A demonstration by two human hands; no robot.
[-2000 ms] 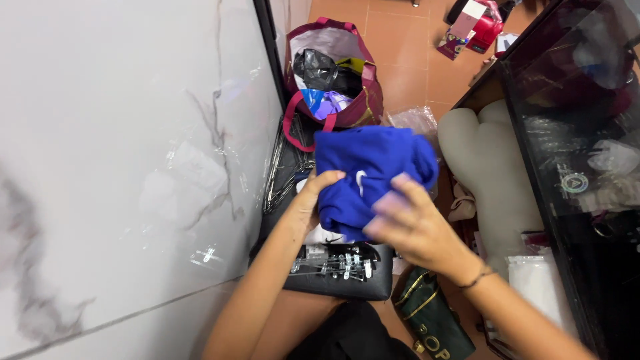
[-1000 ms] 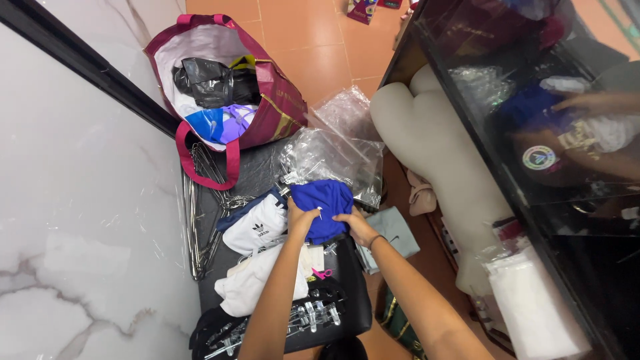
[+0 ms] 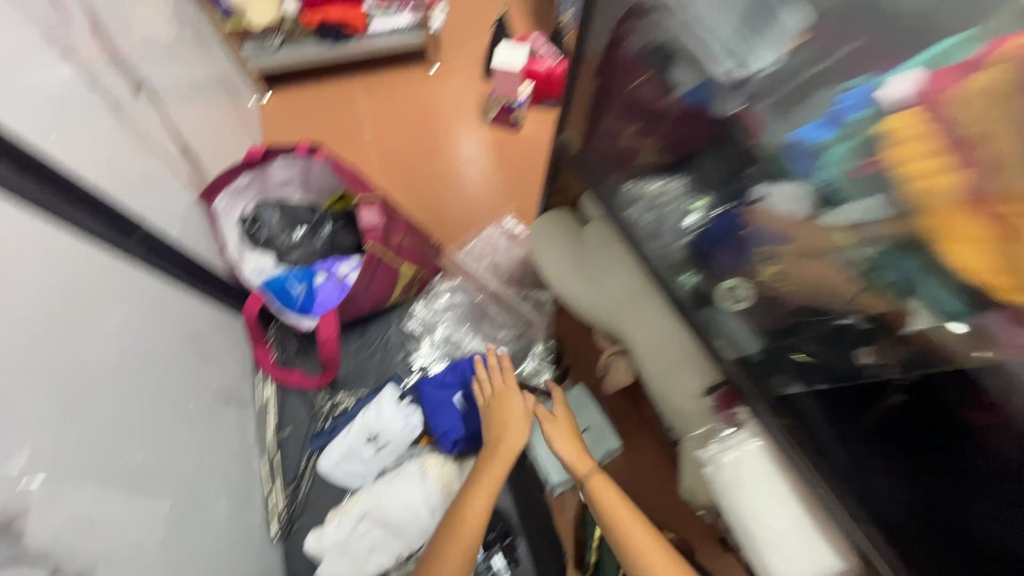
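Observation:
A folded blue garment (image 3: 450, 406) with a small white mark lies on the black padded seat (image 3: 532, 512). My left hand (image 3: 504, 408) rests on its right side, palm down, fingers extended. My right hand (image 3: 560, 428) is just to the right, at the edge of the seat, near a dark thin thing too blurred to name; whether it holds that is unclear. Left of the blue garment lies a folded white garment (image 3: 372, 440) with a dark logo, and below it a cream-white garment (image 3: 392, 516). Crumpled clear plastic bags (image 3: 480, 308) lie just beyond.
A maroon tote bag (image 3: 392, 248) holding plastic-wrapped items stands at the seat's far end. Metal hangers (image 3: 300, 472) lie along the left. To the right are a grey-green folded item (image 3: 592, 432), a beige mannequin form (image 3: 624, 308), a white packet (image 3: 772, 496) and a dark glossy panel (image 3: 864, 416).
The blue garment, held up in the air two seconds ago, now lies on the seat. My left hand has moved onto its right side, and my right hand has come off it. The view has shifted.

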